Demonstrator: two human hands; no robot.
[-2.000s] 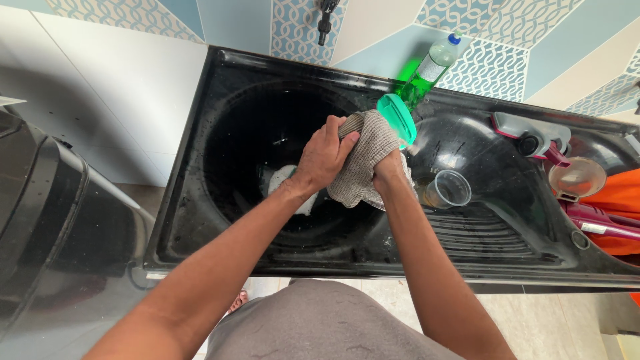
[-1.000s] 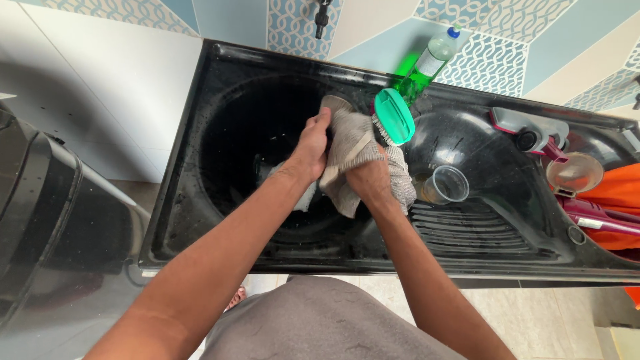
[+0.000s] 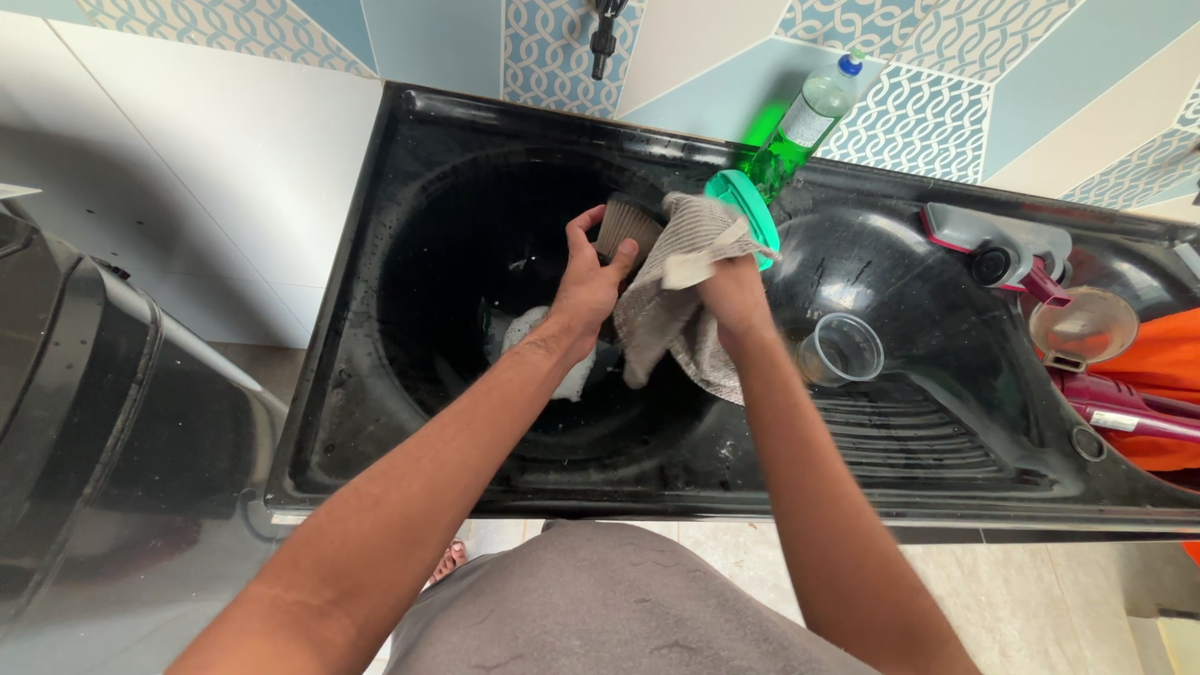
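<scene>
Over the round black basin, my left hand (image 3: 591, 281) grips a pleated, beige filter (image 3: 628, 228) with a dark rim, thumb on its near side. My right hand (image 3: 736, 291) clutches a grey ribbed cloth (image 3: 680, 244) that hangs down beside the filter; a pale tag or strap shows on the cloth. Just behind that hand is a teal scrubbing brush (image 3: 750, 211), partly hidden by the cloth. A white crumpled thing (image 3: 572, 375), its material unclear, lies in the basin below my left forearm. A clear plastic cup (image 3: 844, 347) is right of my right wrist.
A green bottle with a blue cap (image 3: 806, 122) stands at the sink's back edge. Vacuum cleaner parts (image 3: 1003, 253), a clear dust cup (image 3: 1083, 323) and a magenta handheld body (image 3: 1125, 408) lie at right near orange fabric (image 3: 1162, 356). A black tap (image 3: 603, 42) juts from the wall.
The filter was largely covered by the cloth before and is now exposed in my left hand. My hands have moved a little apart, and the cloth hangs from my right hand.
</scene>
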